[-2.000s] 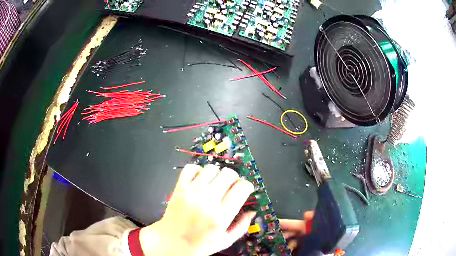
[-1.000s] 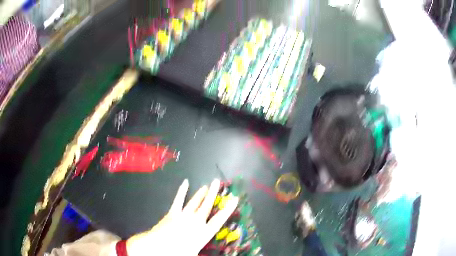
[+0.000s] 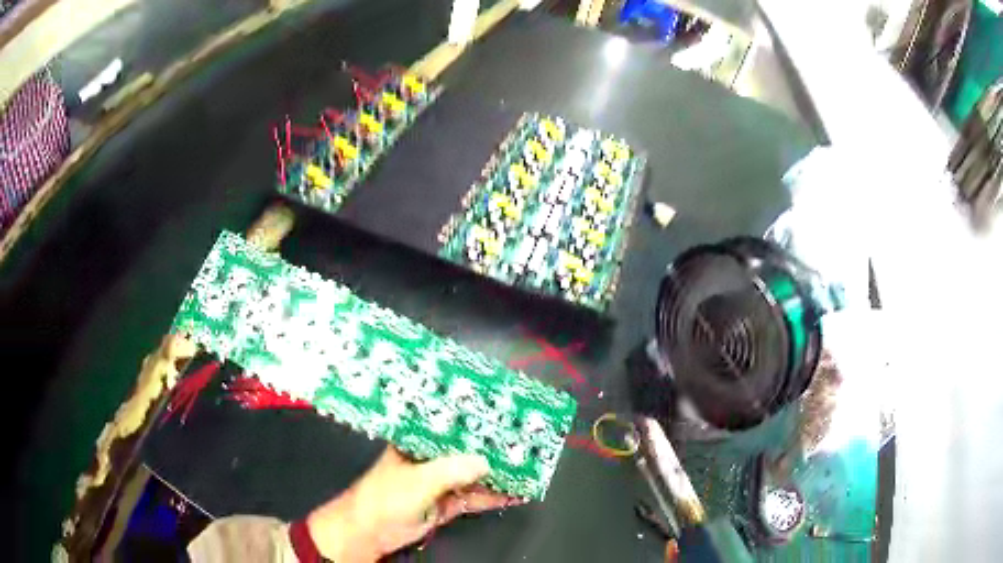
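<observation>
My left hand grips the lower edge of a circuit board panel, held up off the mat with its flat green solder side facing me. The thumb lies on the green face; the other fingers are behind or below it. The panel's component side is hidden. The soldering gun shows at the bottom right, its silvery barrel pointing up and left. My right hand is not visible; the gun's grip is cut off by the bottom edge. Red lead wires lie partly hidden below the panel.
A black tray holds a wired panel at its left and a block of unwired boards. A round black fan stands at the right. A yellow ring, crossed red wires and a dross dish lie nearby.
The panel has been taken up from the mat by my left hand and turned solder side up. The view has shifted towards the tray. My right hand, partly visible at first, is out of sight.
</observation>
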